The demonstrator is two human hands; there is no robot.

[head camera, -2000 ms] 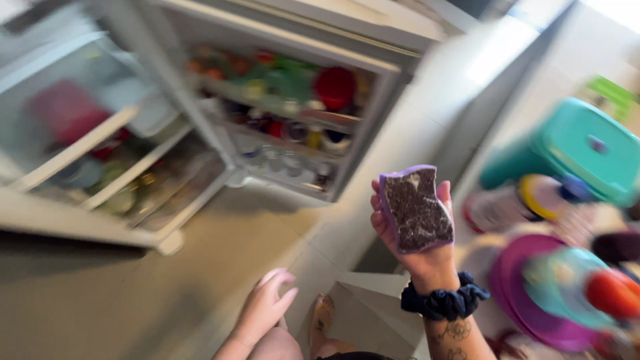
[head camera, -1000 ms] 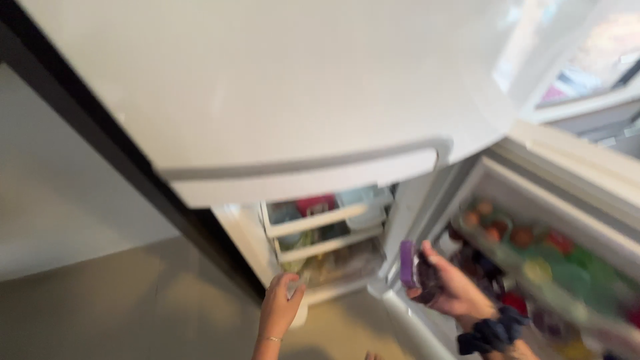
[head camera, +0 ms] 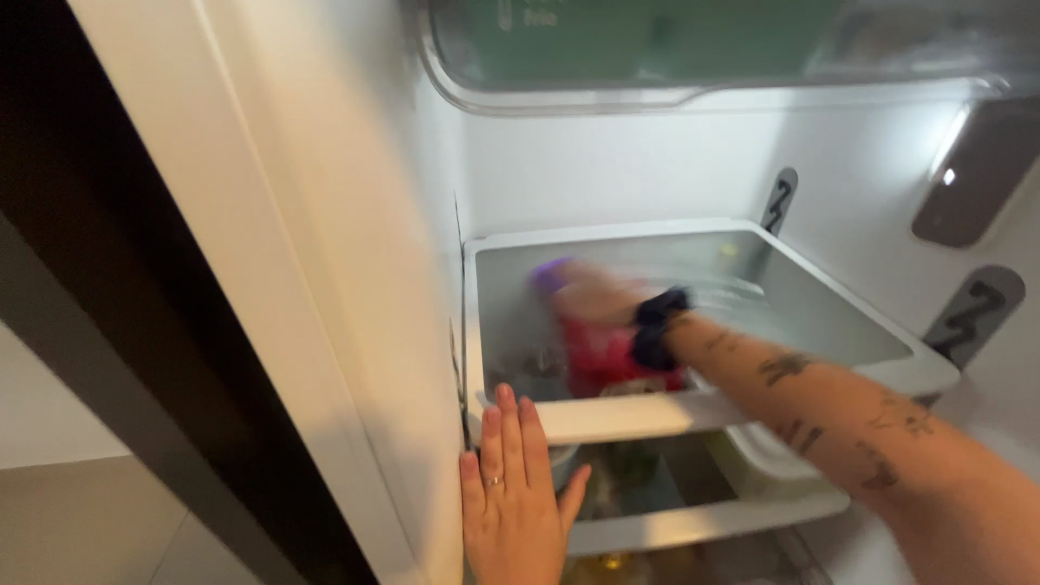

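My right hand (head camera: pixel 593 294), blurred, reaches over the glass shelf (head camera: pixel 812 321) of a refrigerator, a dark scrunchie on its wrist. Its fingers are on a purple-edged sponge (head camera: pixel 552 275), whose dark face is hidden. Right under that hand, seen through or on the glass, is a red item (head camera: pixel 605 361); which of the two I cannot tell. With its fingers spread and nothing in it, my left hand (head camera: pixel 520 504) rests at the left front corner of the shelf's white front edge (head camera: pixel 617 416).
A clear drawer or shelf (head camera: pixel 650 45) hangs above. Below sits another white-edged shelf (head camera: pixel 691 524) with blurred items under it. The white fridge side (head camera: pixel 268 244) stands at left, and a lamp cover (head camera: pixel 975 179) is on the right wall.
The view has moved from outside to close in on the fridge shelves. My right hand, with the sponge, has gone from in front of the fridge to over the glass shelf.
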